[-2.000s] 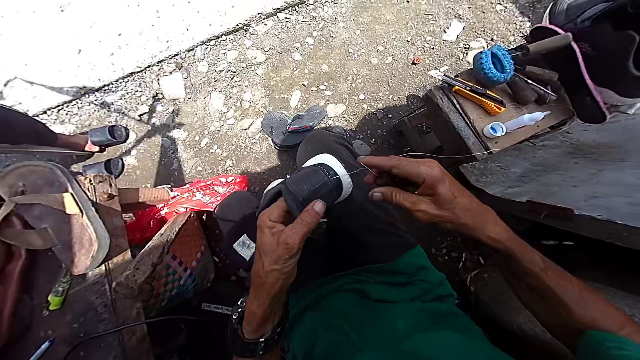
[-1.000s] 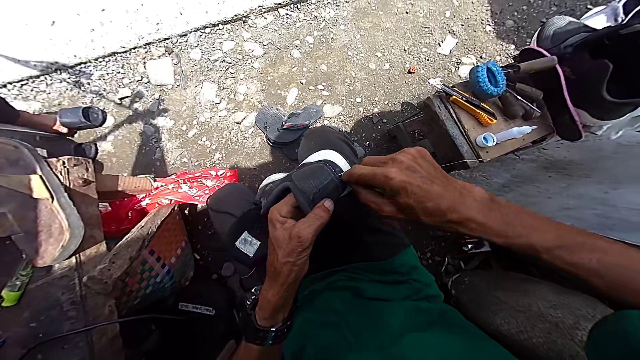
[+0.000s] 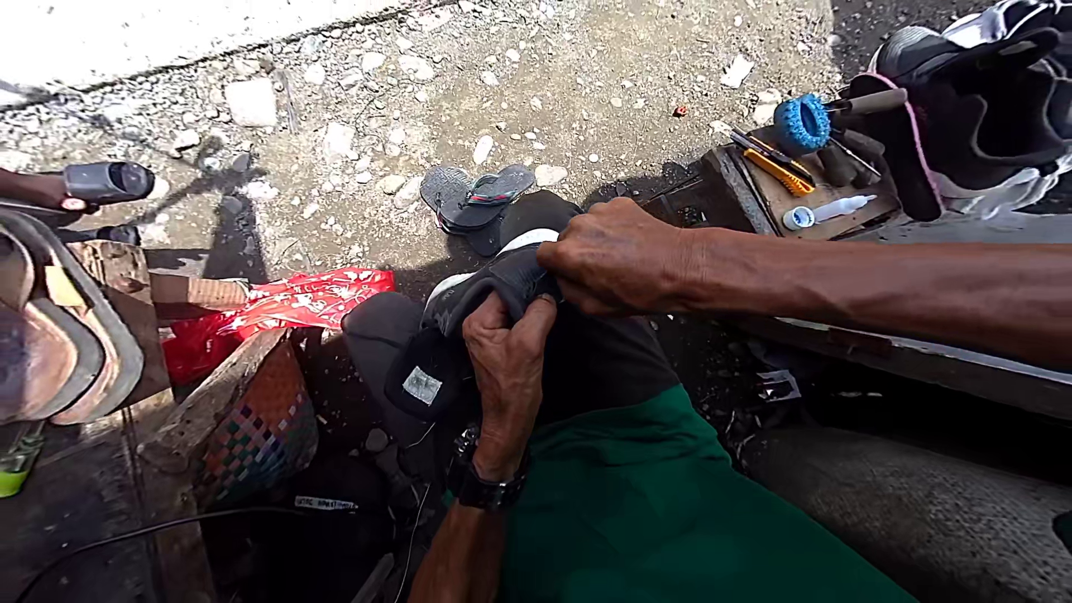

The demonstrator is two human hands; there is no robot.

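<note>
A dark shoe with a white sole edge (image 3: 477, 289) lies across my lap. My left hand (image 3: 509, 356), with a black watch at the wrist, grips the shoe's dark upper, thumb on the outside. Against the same part of the shoe, my right hand (image 3: 615, 260) is closed, its fingertips close to my left thumb; whatever it pinches is hidden. A thin pale thread (image 3: 412, 536) hangs below the shoe beside my left forearm.
Right: a wooden box holds an orange utility knife (image 3: 779, 171), a blue ring (image 3: 802, 123) and a glue tube (image 3: 844, 208), near shoes (image 3: 988, 109). Left: soles (image 3: 75, 335), a red plastic bag (image 3: 318, 301), a woven basket (image 3: 260, 440) and another person's foot (image 3: 42, 188). Ahead: flip-flops (image 3: 477, 197).
Two seconds ago my right hand was apart from the shoe with a thread running near its fingers; now it is closed against the shoe. My left hand has kept its hold.
</note>
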